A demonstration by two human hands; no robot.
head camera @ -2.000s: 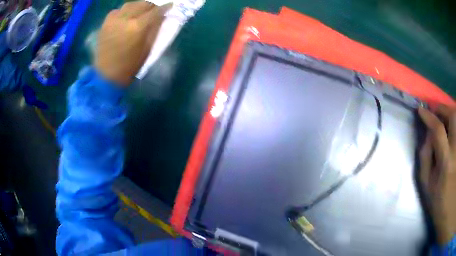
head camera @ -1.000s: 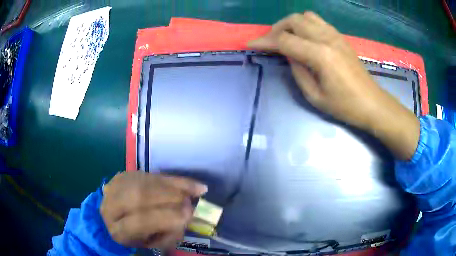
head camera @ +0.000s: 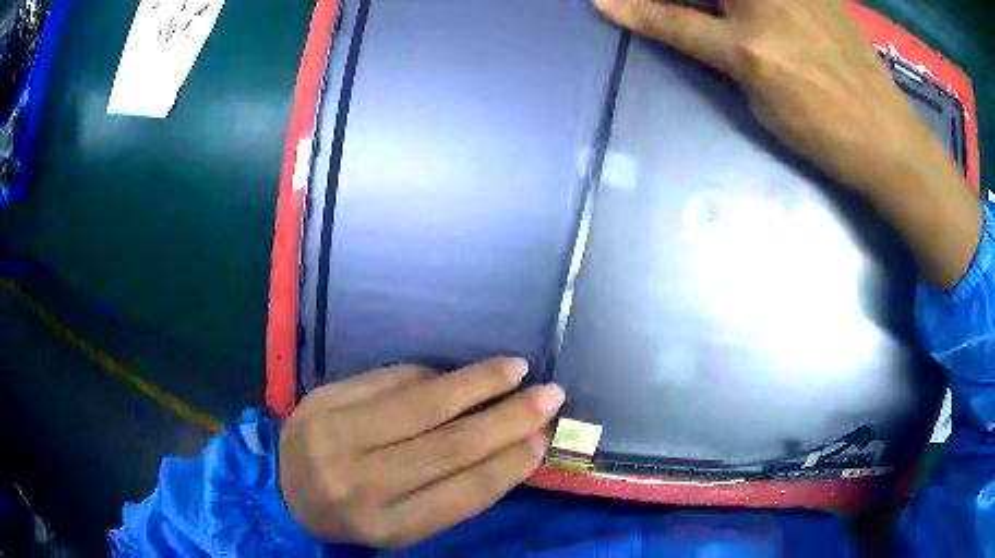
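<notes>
The dark grey laptop lid back cover (head camera: pixel 458 196) lies before me. The thin black display cable (head camera: pixel 602 142) runs down it in a nearly straight line. Its pale and yellow connector end (head camera: pixel 575 438) lies at the cover's lower edge. My left hand (head camera: pixel 420 452) is at the lower left, its fingertips closed on the cable just above the connector. My right hand (head camera: pixel 802 98) reaches over the cover from the right. Its thumb tip touches near the cable's upper part; its other fingers are cut off by the top edge. The cover's top edge is out of view.
The red foam pad (head camera: pixel 286 273) borders the cover. A white sheet with dark blue specks (head camera: pixel 164 65) lies at the upper left on the green worktop (head camera: pixel 164 240). A blue parts bin (head camera: pixel 38 98) is cut off at the far left. A yellow line (head camera: pixel 120 365) runs at lower left.
My left hand has moved right from the connector onto the cable's lower part. The cable now lies straighter. The view has shifted down the cover, while my right hand stays near the cable's upper part.
</notes>
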